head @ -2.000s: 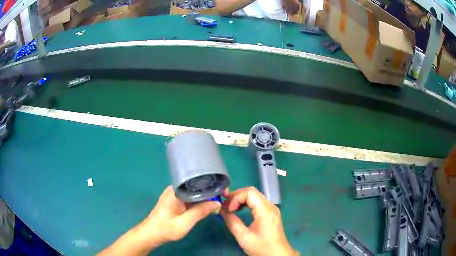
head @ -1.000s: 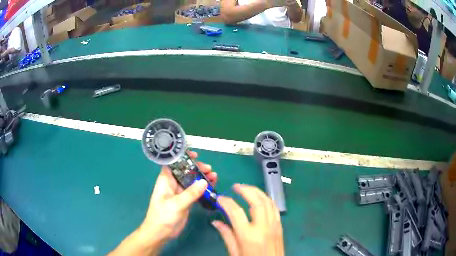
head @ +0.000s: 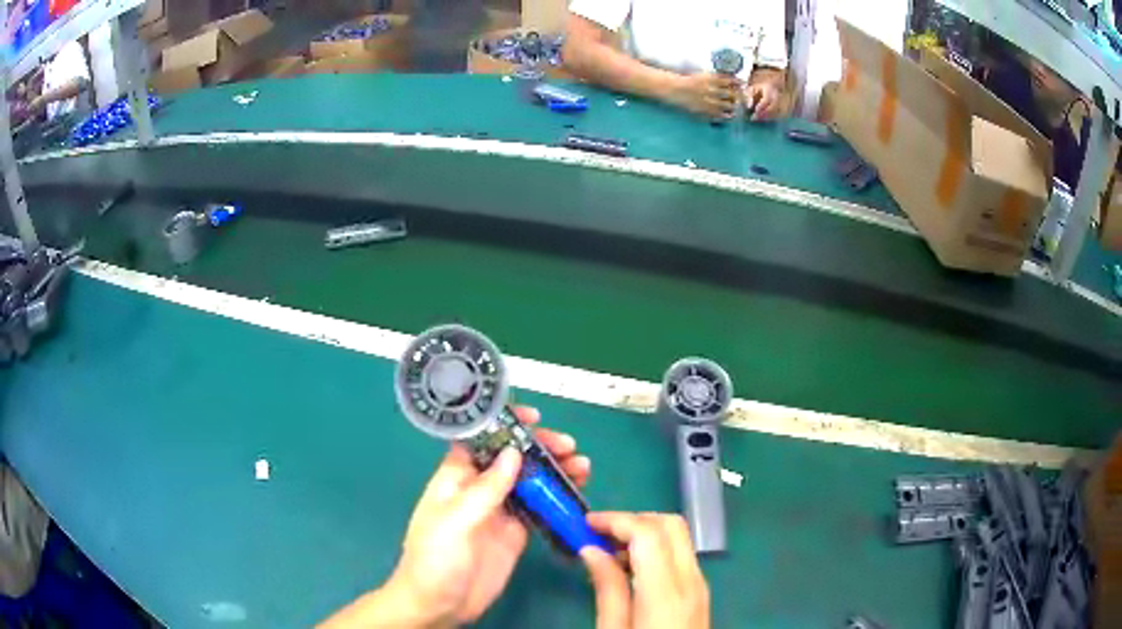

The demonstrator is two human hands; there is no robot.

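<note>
A grey handheld fan unit (head: 453,381) is held above the bench, its round head up and to the left and its open handle slanting down to the right. A blue battery (head: 556,506) lies along the open handle, with part of the circuit board (head: 497,437) showing near the head. My left hand (head: 474,528) grips the handle just below the head, thumb on the front and fingers behind. My right hand (head: 650,568) has its fingertips on the lower end of the battery and handle. A closed fan (head: 700,473) lies on the bench to the right.
Grey handle covers (head: 1015,541) are piled at right. A white strip (head: 578,378) borders the conveyor belt (head: 541,295), which carries a cover (head: 366,234) and a fan part with blue battery (head: 185,234). Across it are a carton (head: 941,160) and a person (head: 677,62) holding a fan.
The fan head has turned from grille-down to facing up. The battery now lies along the handle under my right fingertips. The cover and fan part on the belt have shifted right in view.
</note>
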